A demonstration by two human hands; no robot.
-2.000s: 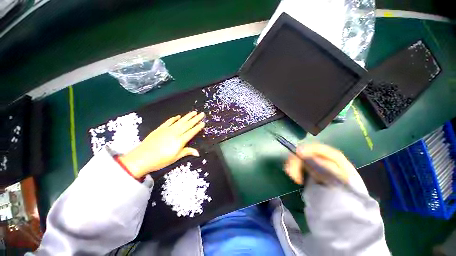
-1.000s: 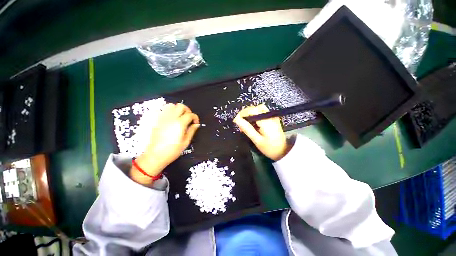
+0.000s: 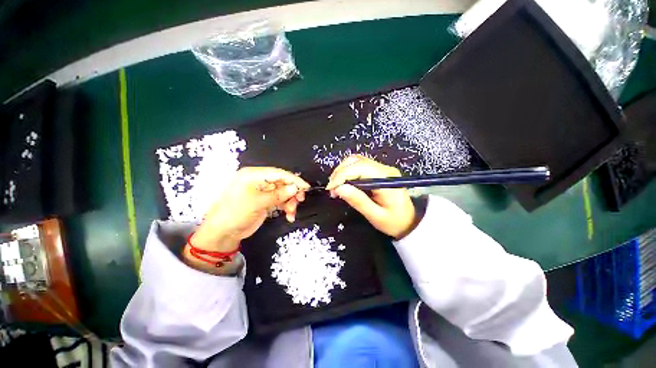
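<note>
My left hand (image 3: 252,201) is over the middle of the long parts tray (image 3: 288,136), thumb and forefinger pinched together; what they pinch is too small to tell. My right hand (image 3: 377,194) holds a long dark pen-like tool (image 3: 460,177) like a pen, its tip close to my left fingertips. White plastic housings (image 3: 198,169) lie at the tray's left end, partly behind my left hand. Thin metal pins (image 3: 424,129) lie dense at the right end, with some scattered mid-tray. A round heap of small white pieces (image 3: 308,266) is in the near small tray (image 3: 360,287).
An empty black tray (image 3: 529,100) tilts over the long tray's right end. Clear plastic bags lie beyond (image 3: 248,61) and at far right (image 3: 618,36). A tray of dark parts (image 3: 626,169) and a blue basket (image 3: 626,287) are right. A black tray (image 3: 32,154) and orange-brown box (image 3: 61,277) are left.
My right hand moved from the mat to the long tray, and its tool now meets my left fingertips. My left hand went from flat and spread to pinched. The view has shifted.
</note>
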